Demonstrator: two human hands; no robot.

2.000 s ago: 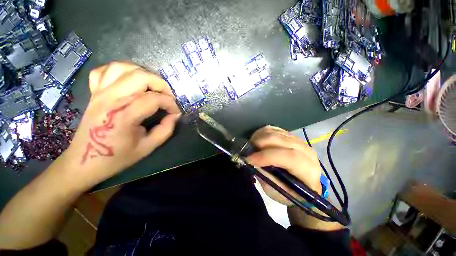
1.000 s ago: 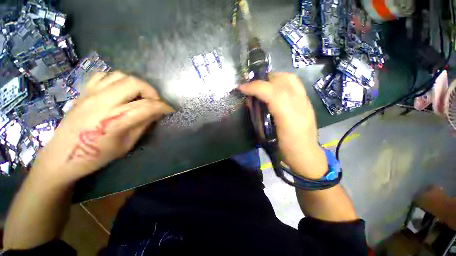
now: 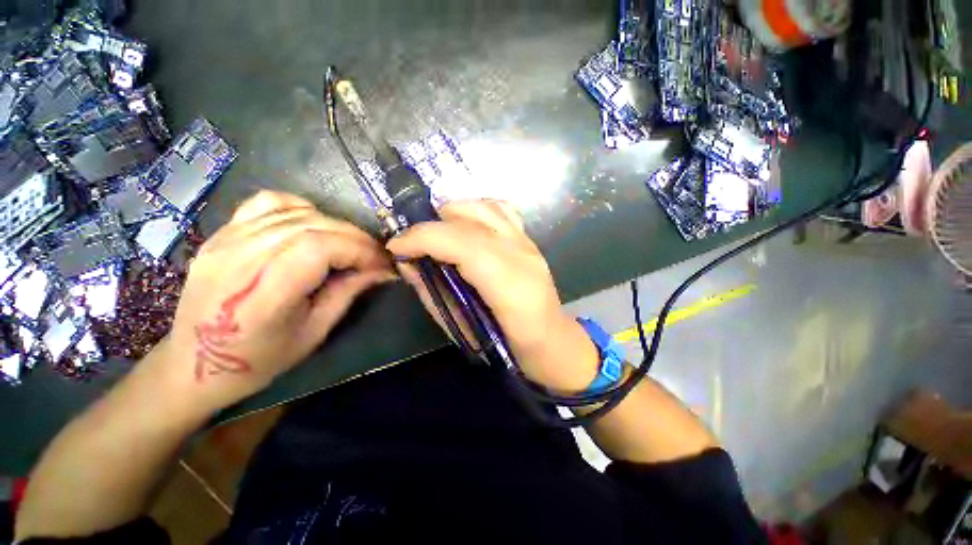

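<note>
My right hand (image 3: 496,277) holds the black handle of a soldering-type tool (image 3: 407,192). Its pale metal barrel and thin bent tube point up and left over the bench. My left hand (image 3: 282,287) is beside it, thumb and fingertips pinched together near my right fingertips. Whether a small part is between them cannot be told. Small blue-and-silver circuit boards (image 3: 439,160) lie behind the tool, partly covered by it and washed out by glare.
A large heap of boards (image 3: 107,149) lies left, with reddish-brown small parts (image 3: 139,303) below it. A smaller board pile (image 3: 725,170) lies right. Black cord (image 3: 735,250) loops past my right wrist. A white roll with orange band (image 3: 783,19) and pink fan (image 3: 952,208) are at right.
My right hand has moved left with the tool, now close to my left hand. The tool tip now points up-left. My left hand has shifted slightly right and down.
</note>
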